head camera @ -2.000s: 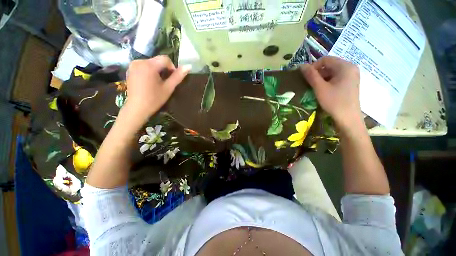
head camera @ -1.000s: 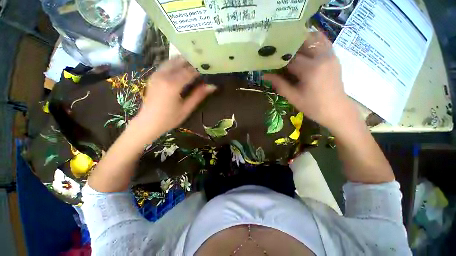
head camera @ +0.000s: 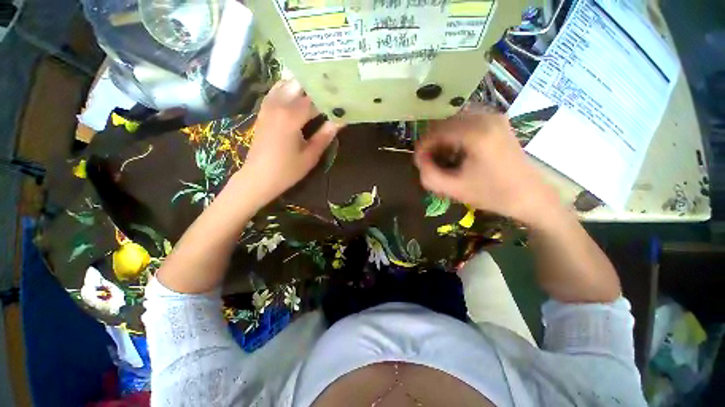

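Observation:
The dark brown floral fabric (head camera: 358, 171) lies across the front of the machine and hangs over my lap. The cream sewing machine head (head camera: 389, 87) stands above its far edge and hides the needle area. My left hand (head camera: 290, 139) rests on the fabric at the head's left corner, thumb pointing to the middle; whether it pinches cloth is unclear. My right hand (head camera: 469, 163) is right of centre, just below the head, slightly blurred, fingers curled with fingertips together. I cannot tell whether it holds anything.
A printed sheet (head camera: 600, 103) lies on the cream table (head camera: 676, 179) at right. Pens and slim tools (head camera: 509, 67) are beside the head. A clear plastic bag (head camera: 159, 60) is at upper left. A blue crate (head camera: 266, 327) is by my lap, and a blue bin (head camera: 60, 326) at lower left.
Both hands have moved inward from the fabric's far edge toward the machine head. In the last second my right hand has come lower and its fingers have curled.

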